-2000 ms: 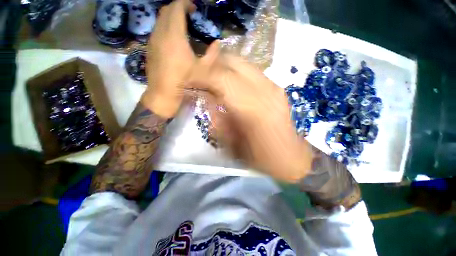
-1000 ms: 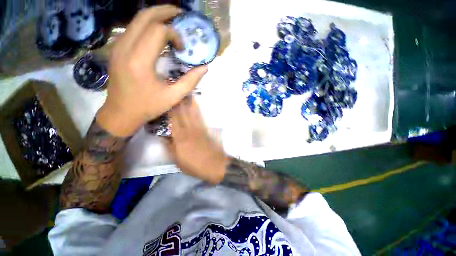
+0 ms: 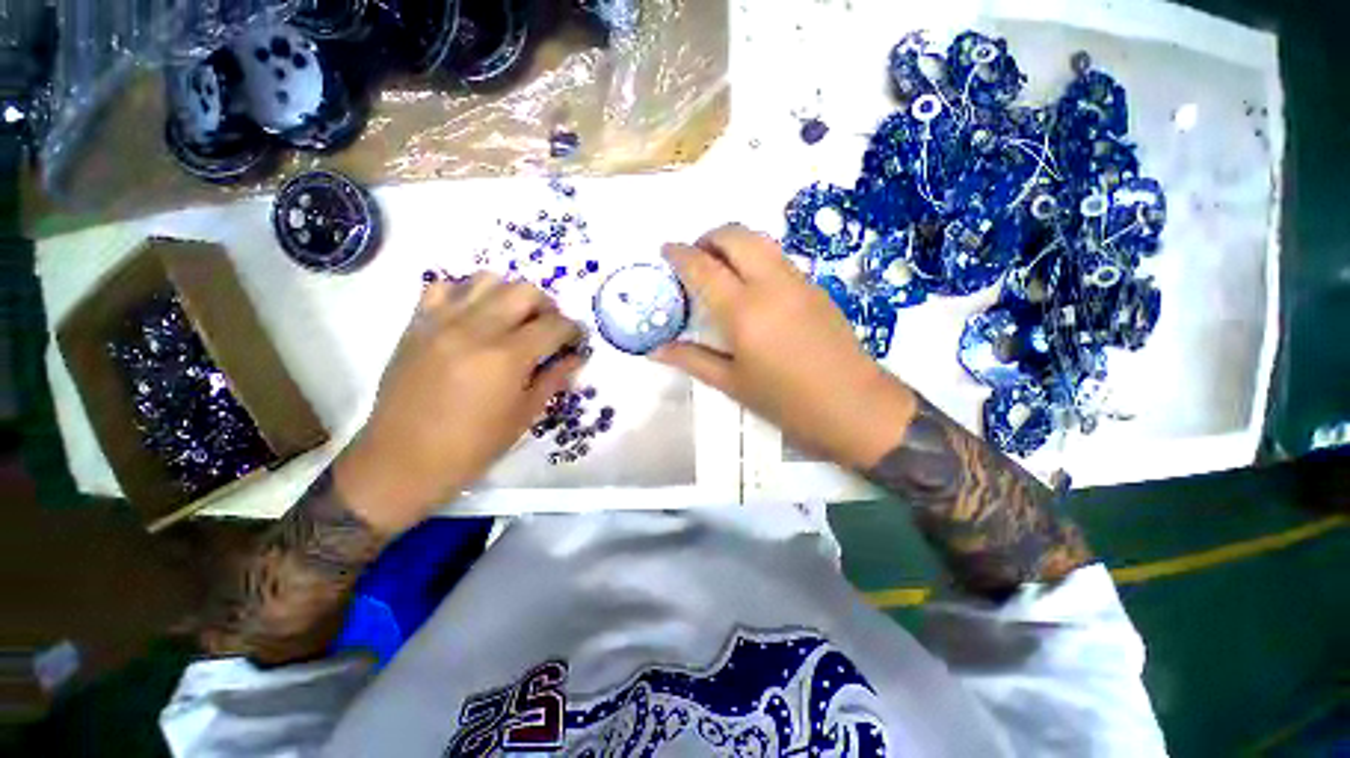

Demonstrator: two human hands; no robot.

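Observation:
My right hand (image 3: 785,333) holds a round housing (image 3: 641,307) by its right rim, between thumb and fingers. The housing has a dark rim and a pale inside face with small holes. My left hand (image 3: 462,388) is over the loose small button caps (image 3: 573,421), left of the housing, with its fingers bent down among them. Its fingertips are partly hidden, and I cannot tell whether they grip a cap. More loose caps lie on the white mat (image 3: 652,444) above and below the left fingers.
A carton of small parts (image 3: 185,388) stands at left. A round assembly (image 3: 326,221) lies above it. Stacked housings (image 3: 281,86) lie in a plastic bag (image 3: 622,111) on brown cardboard at upper left. Blue circuit boards (image 3: 970,222) with white wires are piled at right.
A housing was in my left hand at the upper middle; now my right hand holds one lower, over the mat. My left hand has moved down to the loose caps. The view has shifted.

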